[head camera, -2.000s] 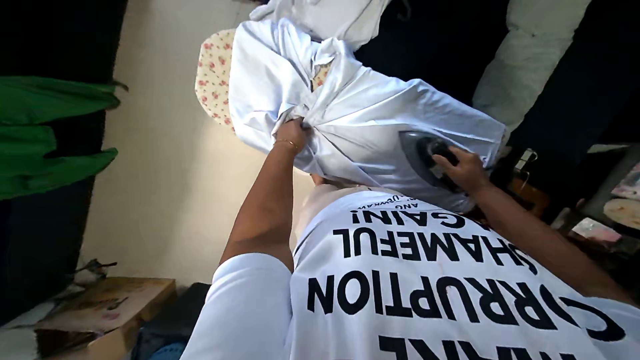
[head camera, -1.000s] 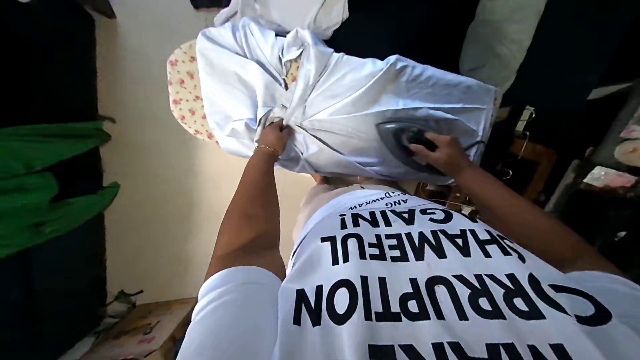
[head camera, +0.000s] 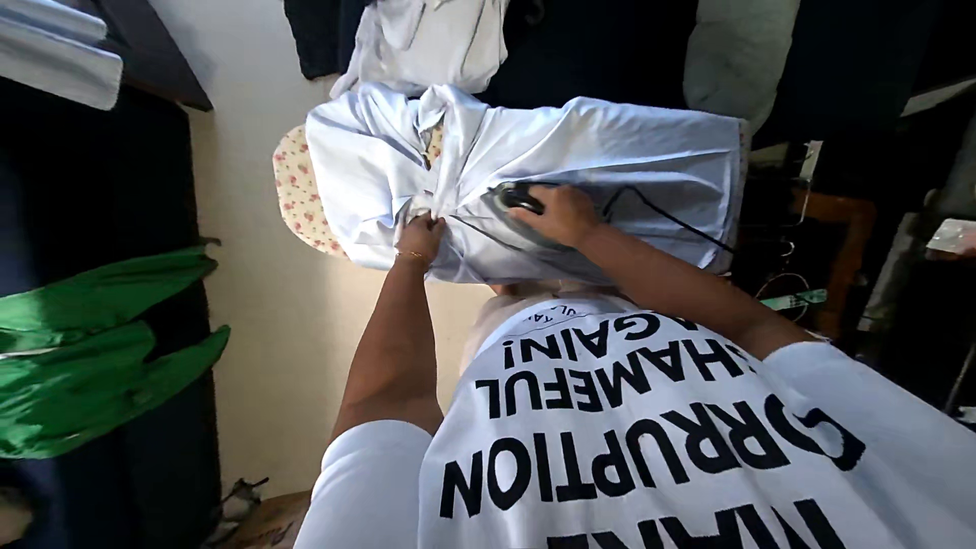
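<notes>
A white cloth garment (head camera: 625, 145) lies wrinkled over an ironing board with a floral cover (head camera: 299, 191), whose rounded end shows at the left. My left hand (head camera: 421, 236) pinches the gathered fabric near the board's front edge. In my right hand (head camera: 560, 213) is the handle of a dark clothes iron (head camera: 512, 196), which rests on the garment just right of the bunched part. Its black cord (head camera: 671, 216) runs over the cloth to the right. My hand and forearm hide part of the iron.
Green cloth (head camera: 91, 358) hangs at the left. Pale clothing (head camera: 427, 46) hangs beyond the board. A wooden frame (head camera: 839, 252) and wire hangers stand right of the board. A cardboard box (head camera: 274, 522) shows at the bottom left.
My right hand has moved the iron left along the garment, from near its right part toward my left hand. My left hand still holds the gathered fabric.
</notes>
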